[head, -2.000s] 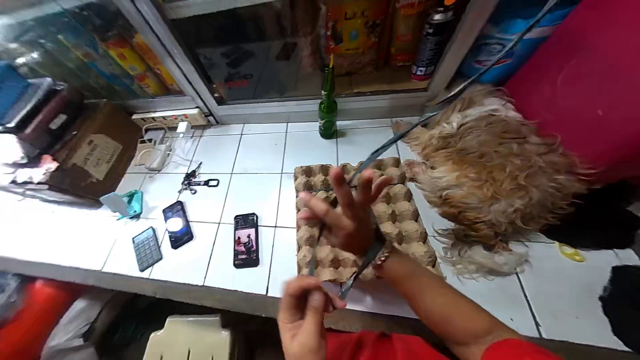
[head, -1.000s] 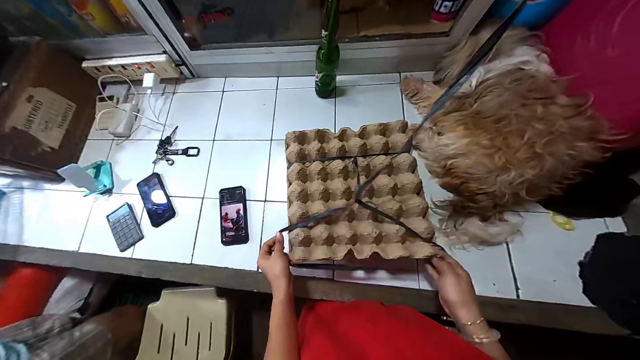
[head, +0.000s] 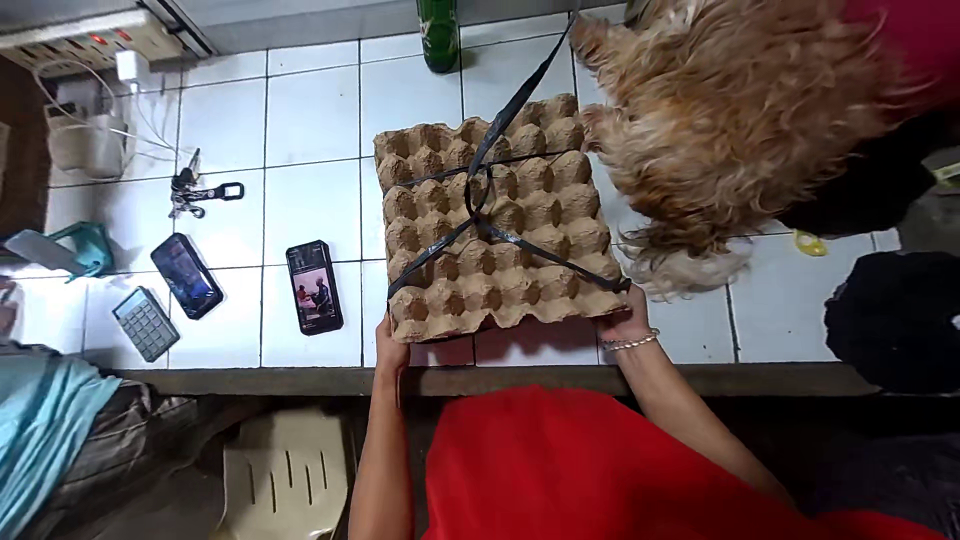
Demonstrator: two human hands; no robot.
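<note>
A cardboard egg tray [head: 517,255] lies upside down on the white tiled counter, and whether others lie beneath it I cannot tell. Black plastic twine [head: 514,109] crosses it, loops near its middle and runs up past the top of the view. My left hand [head: 391,346] grips the tray's near left corner, fingers hidden under it. At the near right corner, my right hand [head: 628,319], with a bracelet at the wrist, holds the tray's edge beside the twine.
A long-haired dog [head: 690,120] lies against the tray's right side. A green glass bottle [head: 439,34] stands behind. To the left are two smartphones [head: 314,287], a calculator [head: 145,324], keys [head: 187,191] and a power strip [head: 97,43]. A plastic chair [head: 286,472] is below the counter edge.
Both hands were over the tray with the twine two seconds ago; now they are at its near corners. The twine's loop near the middle has become smaller. The view has moved closer.
</note>
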